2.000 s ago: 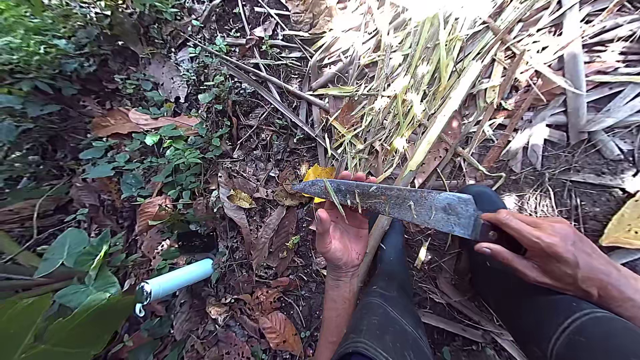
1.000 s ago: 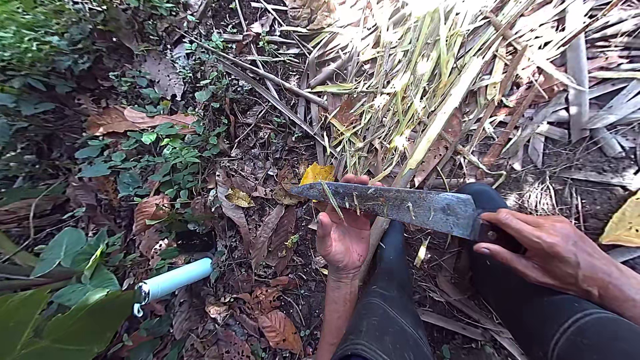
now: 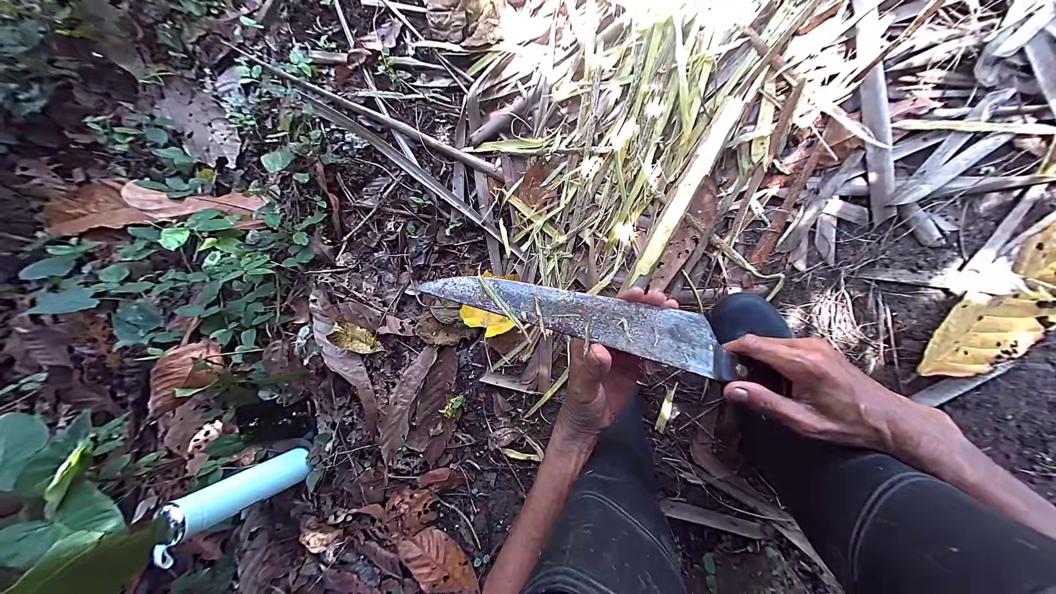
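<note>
A machete with a worn metal blade (image 3: 577, 322) lies nearly level across the middle of the view, its tip to the left. Thin plant shreds cling to the blade. My right hand (image 3: 808, 388) grips its dark handle (image 3: 747, 370) at the right. Under the blade is my left hand (image 3: 606, 363), palm up, with the thumb in front of the lower edge and fingertips showing beyond the upper edge, so the blade rests at that hand. Part of the left palm is hidden behind the metal.
My legs in dark rubber boots (image 3: 606, 503) stand below the machete. Split plant strips (image 3: 685, 190) cover the ground ahead. At the lower left lies a light blue cylinder (image 3: 243, 491) among green leaves. A yellow leaf (image 3: 986, 330) is at the right, with brown leaves (image 3: 433, 561) and a long stick (image 3: 388, 124) elsewhere.
</note>
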